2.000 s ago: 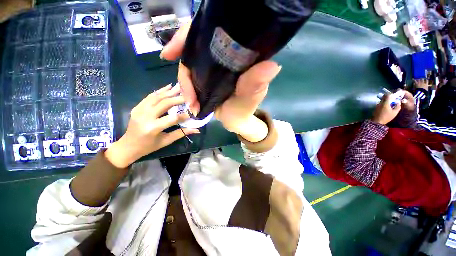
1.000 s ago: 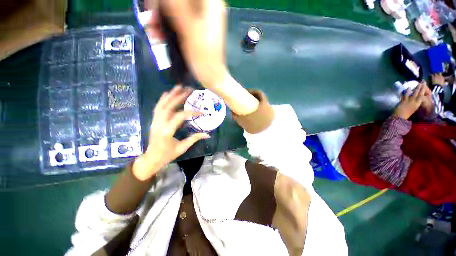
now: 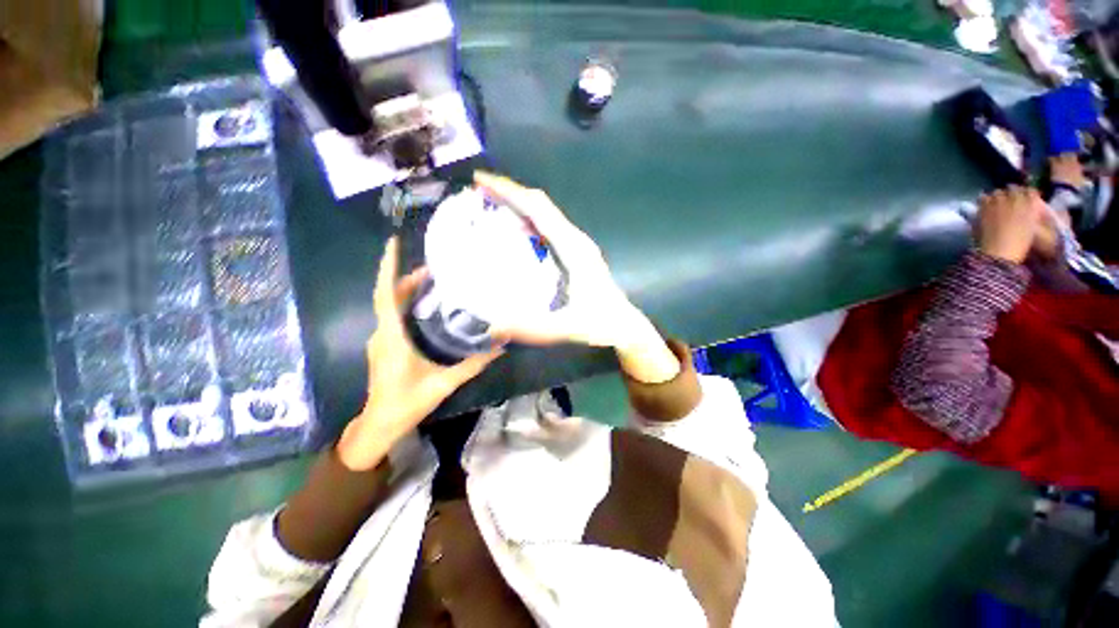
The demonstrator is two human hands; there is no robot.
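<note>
The white round housing (image 3: 481, 260) is raised and tilted above the bench, blurred, with a blue spot at its right edge. My right hand (image 3: 571, 270) grips it by its right side. My left hand (image 3: 411, 362) curls around the dark, clear round holding fixture (image 3: 442, 329) below and left of the housing; the housing partly hides it. The black electric screwdriver (image 3: 317, 61) hangs free over the white screw feeder (image 3: 399, 117), beyond my hands.
The clear compartment tray (image 3: 178, 294) lies left, with white modules and a cell of screws. A small round container (image 3: 596, 84) stands beyond. A brown cardboard box (image 3: 47, 61) is far left. A co-worker in red (image 3: 1019, 380) sits right, near a black box (image 3: 988, 129).
My right hand has let go of the screwdriver and taken hold of the housing, which is now lifted and tilted. My left hand has stayed beside the fixture. The view has shifted.
</note>
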